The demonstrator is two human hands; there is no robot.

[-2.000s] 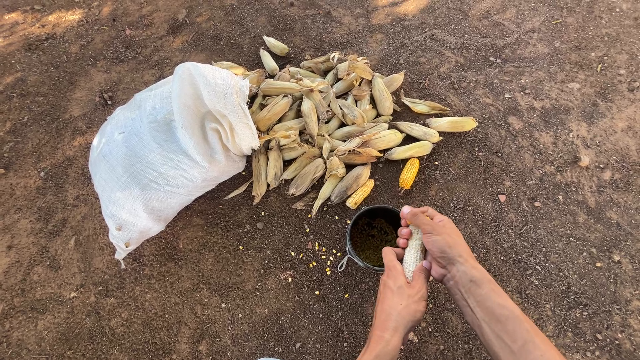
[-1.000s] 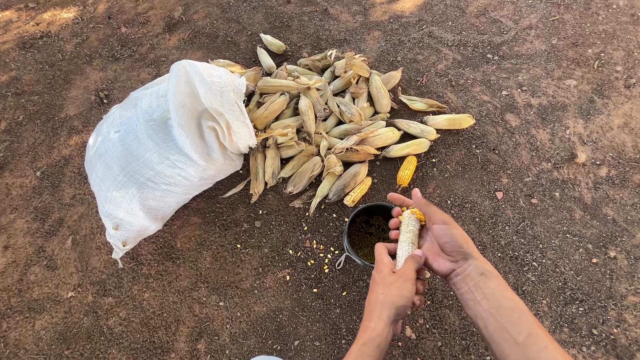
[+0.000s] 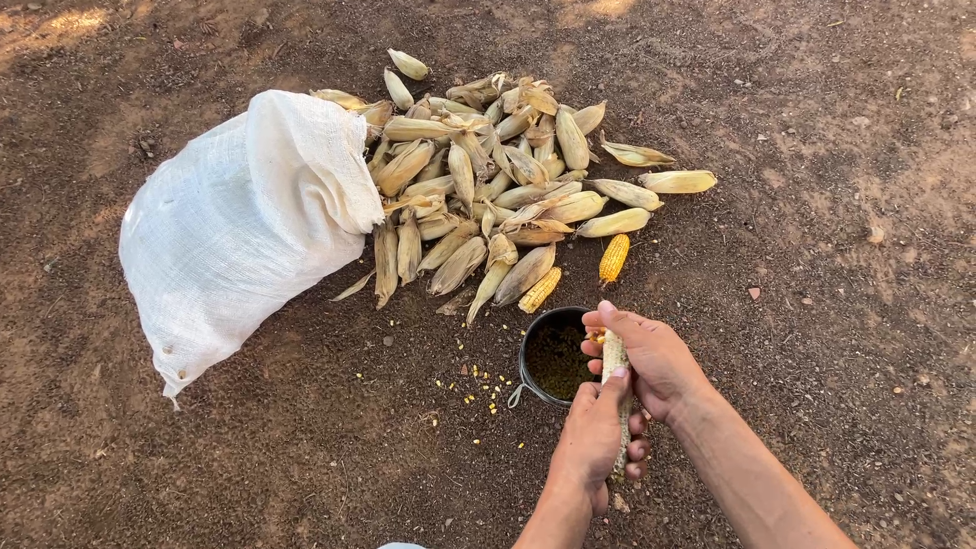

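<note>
A mostly bare, pale corn cob (image 3: 616,358) is held between my two hands. My left hand (image 3: 598,435) grips its lower part, thumb along the cob. My right hand (image 3: 648,354) wraps the upper end, with a few yellow kernels between cob and fingers. Just left of my hands a dark round pot (image 3: 560,354) with a wire loop stands on the soil; its inside is shaded and the contents are hard to make out. Two husked yellow ears lie beyond it, one ear (image 3: 614,259) apart, the other ear (image 3: 540,290) beside the pile of corn in dry husks (image 3: 496,183).
A full white woven sack (image 3: 236,229) lies on its side at the left, its mouth against the pile. Loose kernels (image 3: 476,385) are scattered on the bare soil left of the pot. Small stones dot the ground at the right.
My right hand has closed around the cob's upper end, where a second ago yellow kernels showed in its more open palm. The cob stands more upright, and my left hand grips lower on it.
</note>
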